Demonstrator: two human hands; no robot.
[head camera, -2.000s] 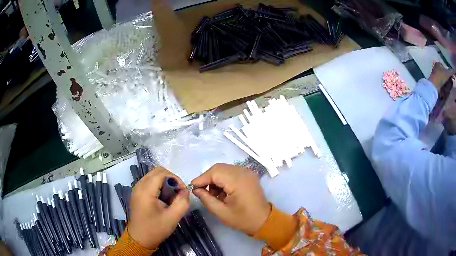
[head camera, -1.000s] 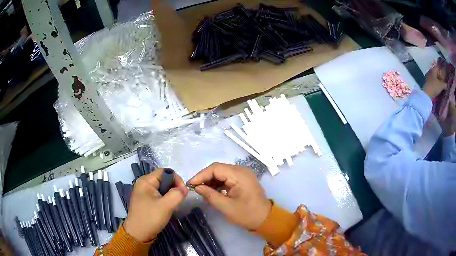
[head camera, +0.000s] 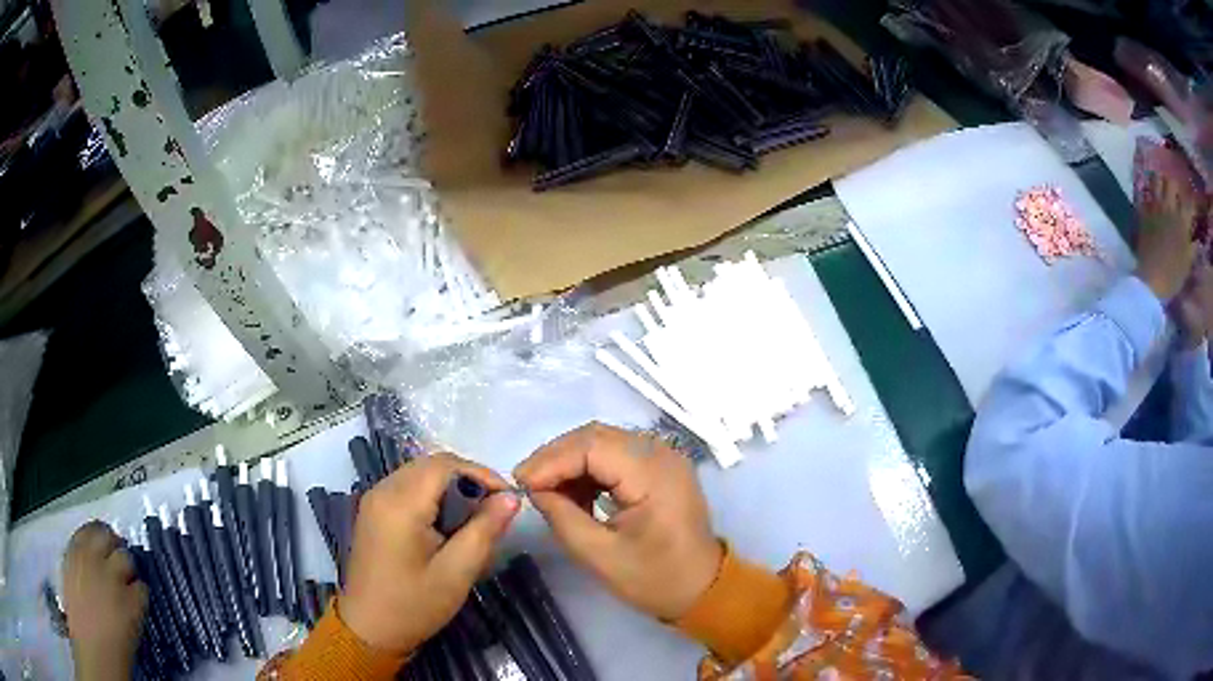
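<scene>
My left hand (head camera: 423, 552) is closed around a black barrel (head camera: 460, 498), its open round end facing up and towards me. My right hand (head camera: 615, 516) pinches a tiny fitting (head camera: 520, 491) between thumb and index finger. The fingertips of both hands meet at this speck beside the barrel mouth; its shape is too small to tell. Loose black barrels (head camera: 539, 623) lie below and between my hands. White rods (head camera: 745, 349) lie fanned on the white board to the right. More tiny dark fittings (head camera: 681, 439) lie beside them, partly hidden by my right hand.
Barrels with white tips (head camera: 200, 572) stand in a slanting row at left, where another person's hand (head camera: 104, 599) reaches in. A chipped metal upright (head camera: 200, 220) rises behind, by a clear bag (head camera: 326, 200) of rods. Black tubes (head camera: 692, 93) lie on brown paper (head camera: 585, 240). A blue-sleeved person (head camera: 1078, 452) sits right.
Another person's hand has come in at the left over the row of barrels. The barrel in my left hand has tilted slightly, and my fingertips have moved closer together.
</scene>
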